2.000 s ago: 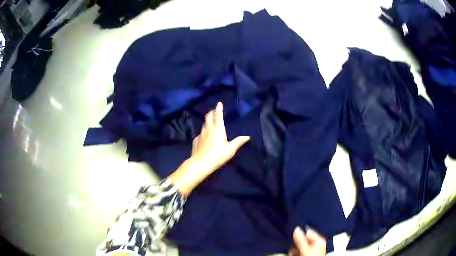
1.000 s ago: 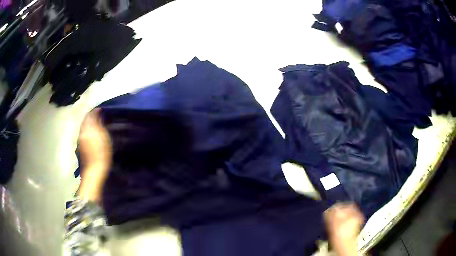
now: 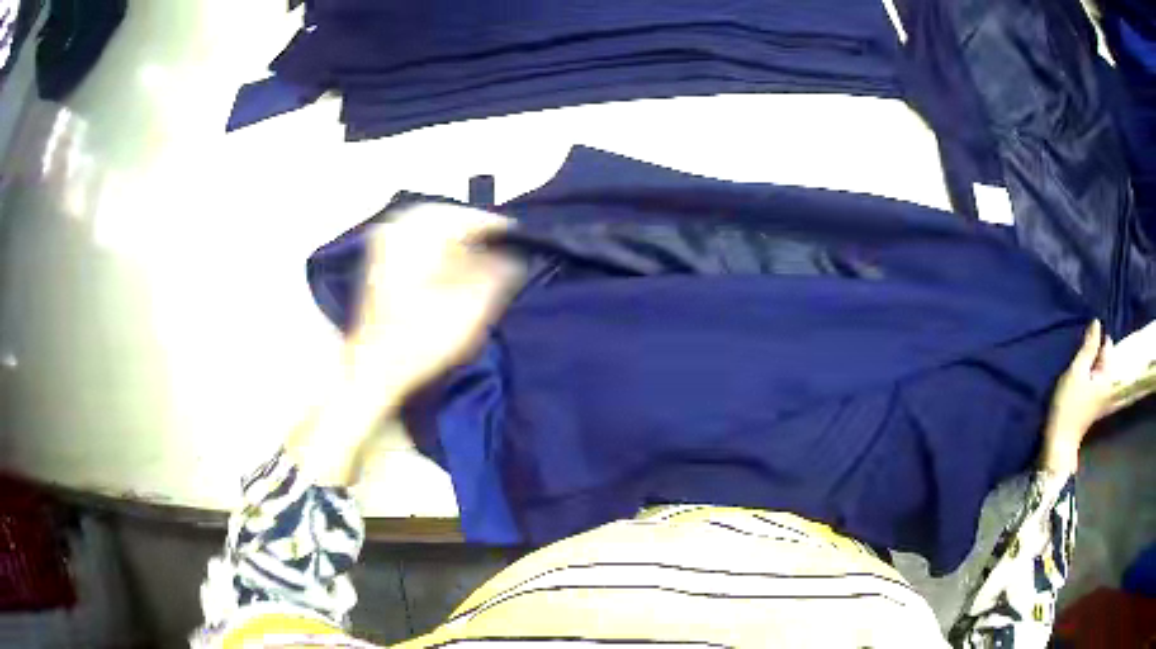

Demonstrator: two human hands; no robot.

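Note:
A navy jacket body (image 3: 710, 355) lies across the table's near edge in front of me, partly hanging over it. Its darker, shinier lining (image 3: 710, 247) shows along an opening near its top. A brighter blue strip (image 3: 475, 450) shows at its left end, and a short navy tab sticks up at its upper left. My left hand (image 3: 431, 292) is blurred over the garment's left end; its fingers cannot be made out. My right hand (image 3: 1078, 380) grips the garment's right end at the table edge.
A stack of navy garment pieces (image 3: 609, 57) lies at the back of the white table (image 3: 165, 330). Another garment with shiny dark lining (image 3: 1065, 114) and a white label (image 3: 993, 203) lies at the right. Dark fabric (image 3: 76, 44) is at the far left. A red crate (image 3: 32, 545) is at lower left.
The view has shifted. The navy garment now lies sideways at the near edge, with a layered navy stack visible beyond it. My left hand has moved right, over the garment's left end.

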